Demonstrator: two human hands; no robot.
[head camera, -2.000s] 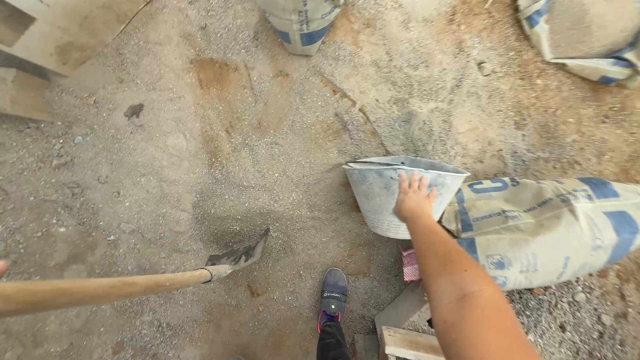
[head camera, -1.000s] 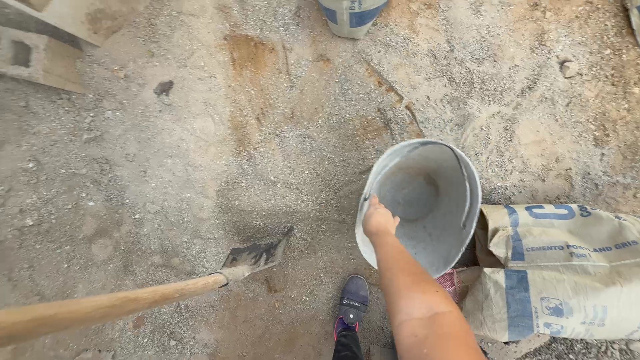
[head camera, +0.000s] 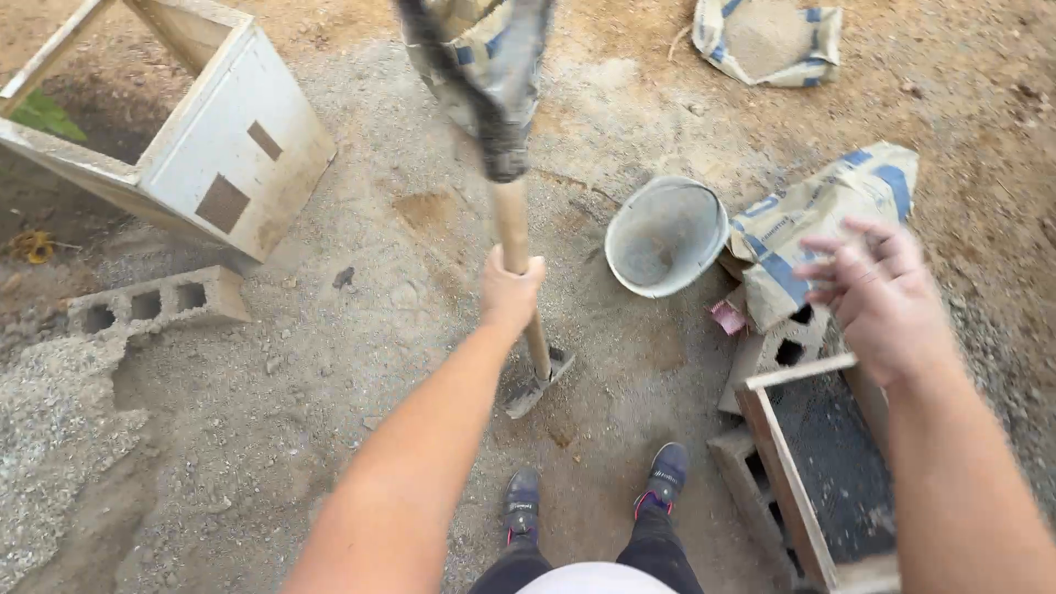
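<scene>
My left hand (head camera: 510, 290) is closed around the wooden shaft of a shovel (head camera: 511, 216), below its dark handle fitting, which is blurred near the top of the view. The shovel's metal blade (head camera: 540, 384) rests on the gravelly ground in front of my feet. My right hand (head camera: 874, 289) is raised with its fingers apart and holds nothing; it appears over a paper cement bag (head camera: 825, 202). To the left of that bag stands a grey bucket (head camera: 667, 237), its mouth up and its inside visible.
A white box-like frame (head camera: 239, 140) and a hollow concrete block (head camera: 165, 304) lie at left, above a gravel pile (head camera: 62, 437). More blocks (head camera: 751, 487) and a wooden-framed tray (head camera: 784, 462) are at lower right. An opened cement bag (head camera: 817, 70) lies at the top; another bag (head camera: 470, 62) stands behind the shovel.
My right hand has let go of the bucket, which now stands on the ground. The shovel has swung from a slant at the left to nearly upright, and my left hand has come into view on it.
</scene>
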